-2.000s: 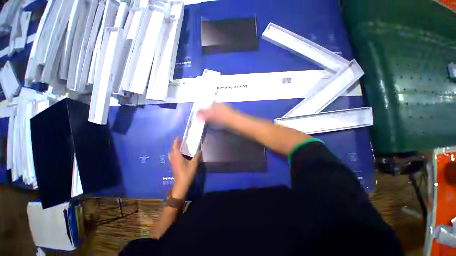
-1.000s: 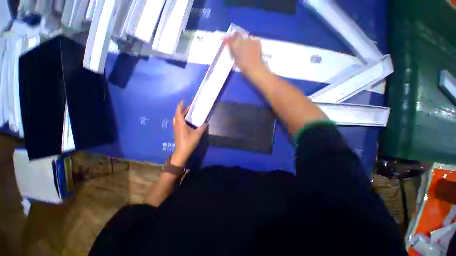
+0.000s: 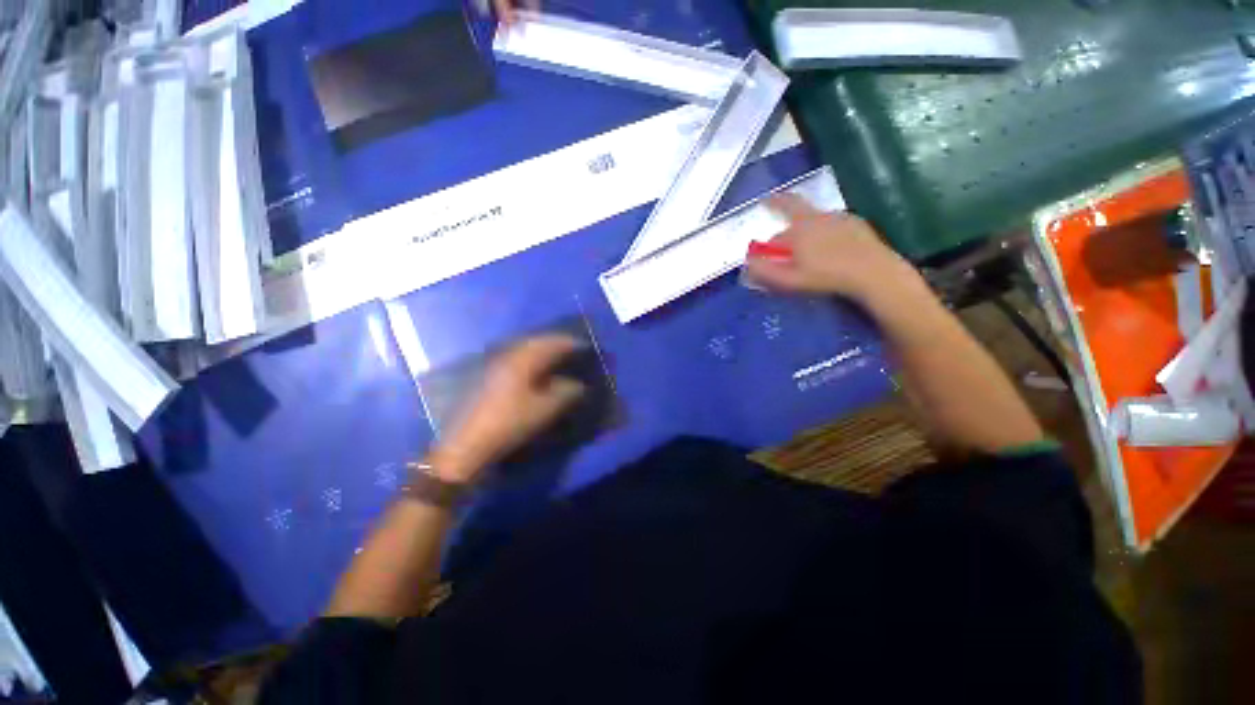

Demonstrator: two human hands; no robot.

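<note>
A long white tray [image 3: 709, 258] with clear-looking edges lies slanted on the printed blue sheet [image 3: 324, 427]. My right hand [image 3: 826, 255] is at its right end, fingers over the near edge, with a small red and white pad [image 3: 768, 252] between the fingers. My left hand [image 3: 516, 400] is blurred above a dark printed rectangle, apart from the tray, fingers bent and slightly apart, with nothing visible in it. Two more trays cross behind: one slanting [image 3: 705, 163] and one farther back [image 3: 606, 53].
Many trays [image 3: 165, 207] are piled at the left, above a black box [image 3: 124, 551]. Another tray [image 3: 895, 39] is on the green belt [image 3: 950, 152]. An orange bin [image 3: 1129, 344] with scraps is at the right. Another person's fingers [image 3: 505, 11] touch the far tray.
The view has swung right. My left hand has let go of the tray it held and is off it. My right hand has moved right, to a tray by the belt. Another person's fingers have appeared.
</note>
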